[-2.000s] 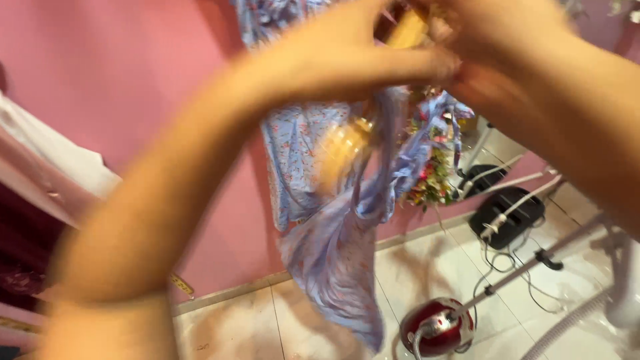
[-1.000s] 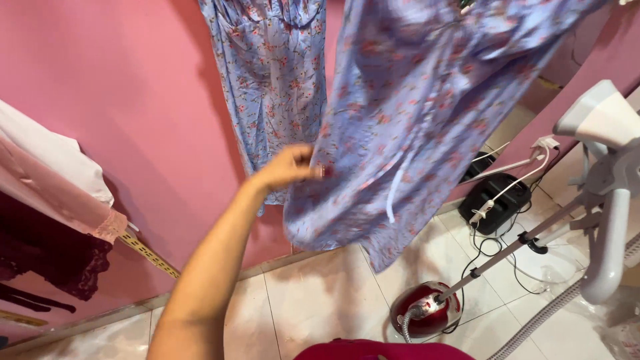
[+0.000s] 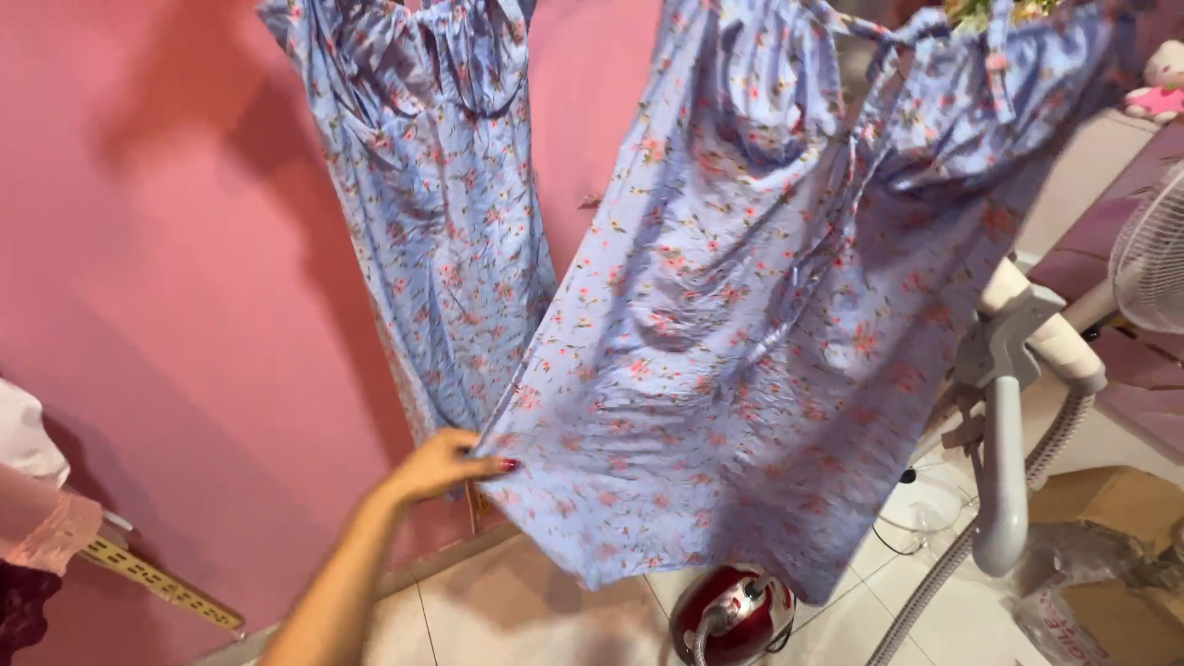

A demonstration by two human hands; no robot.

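A light blue floral dress (image 3: 703, 370) with gathered bust and tie straps hangs spread across the middle and right of the head view. My left hand (image 3: 453, 467) pinches its lower left edge between thumb and fingers. A second blue floral dress (image 3: 453, 250) hangs behind, against the pink wall. My right hand is outside the view; the top of the nearer dress runs off the upper edge.
A garment steamer's grey handle (image 3: 1004, 472) and hose (image 3: 934, 583) stand at right, its red base (image 3: 731, 615) on the tiled floor. Also at right are a fan (image 3: 1152, 250) and a cardboard box (image 3: 1101, 499). Garments (image 3: 46, 527) and a yellow measuring tape (image 3: 162, 583) are at left.
Two seconds ago both hands were raised, with the dress bunched below them. It now hangs spread out. My left hand has come down to its lower edge, and my right hand has left the view.
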